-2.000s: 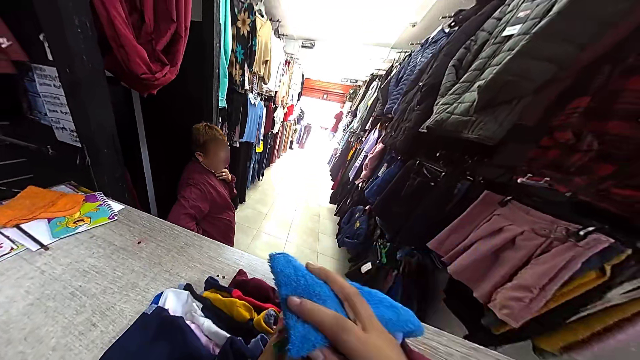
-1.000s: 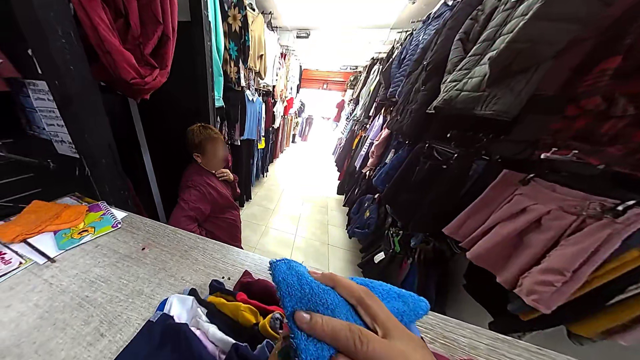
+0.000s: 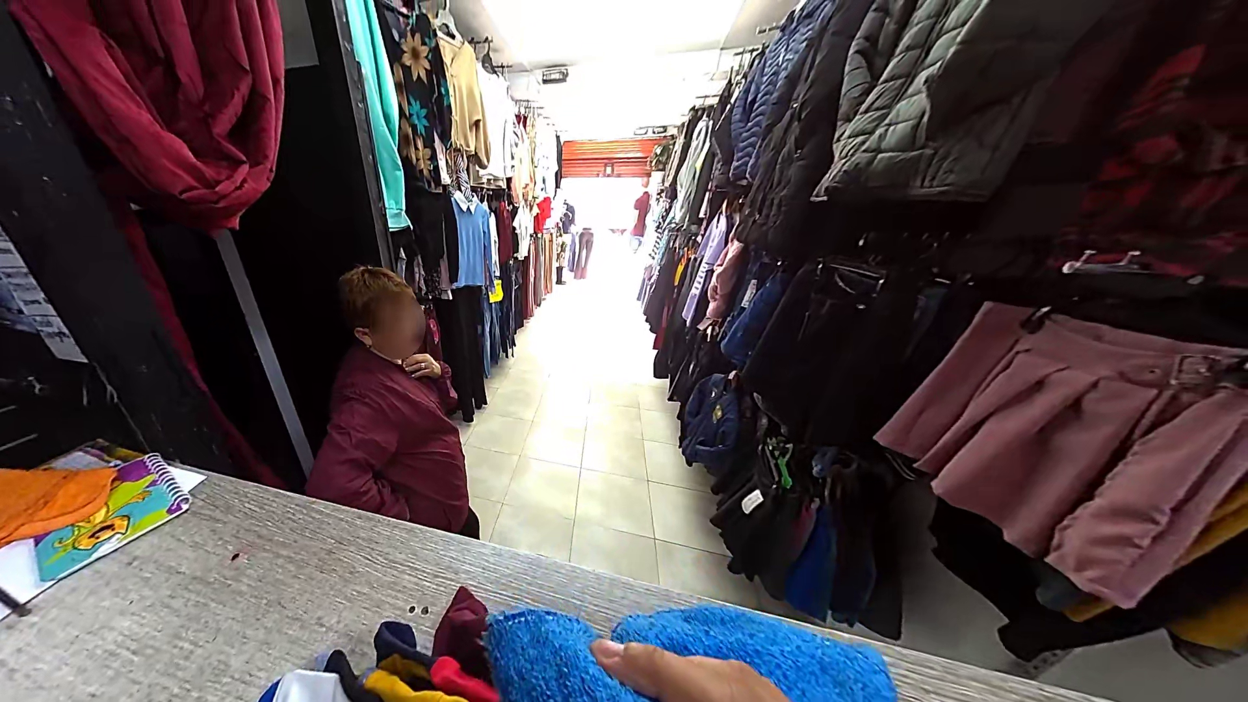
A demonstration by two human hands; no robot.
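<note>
A fluffy blue cloth (image 3: 760, 643) lies bunched at the bottom of the view, over the near part of the wood-grain counter (image 3: 244, 575). One hand (image 3: 697, 678) presses on its middle with the thumb showing; it looks like my right hand, and the rest is cut off by the lower edge. My left hand cannot be seen. Touching the cloth on its left is a pile of small folded garments (image 3: 414, 673) in maroon, red, mustard, white and navy.
Beyond the counter a person in a maroon jacket (image 3: 390, 439) stands, hand near the chin. An orange cloth (image 3: 49, 502) and a spiral notebook (image 3: 117, 517) lie at left. Clothes racks line a tiled aisle (image 3: 585, 468); pink skirts (image 3: 1082, 439) hang at right.
The blue cloth and the hand on it now sit lower in view, with less of the hand showing. The person in the maroon jacket keeps the same pose.
</note>
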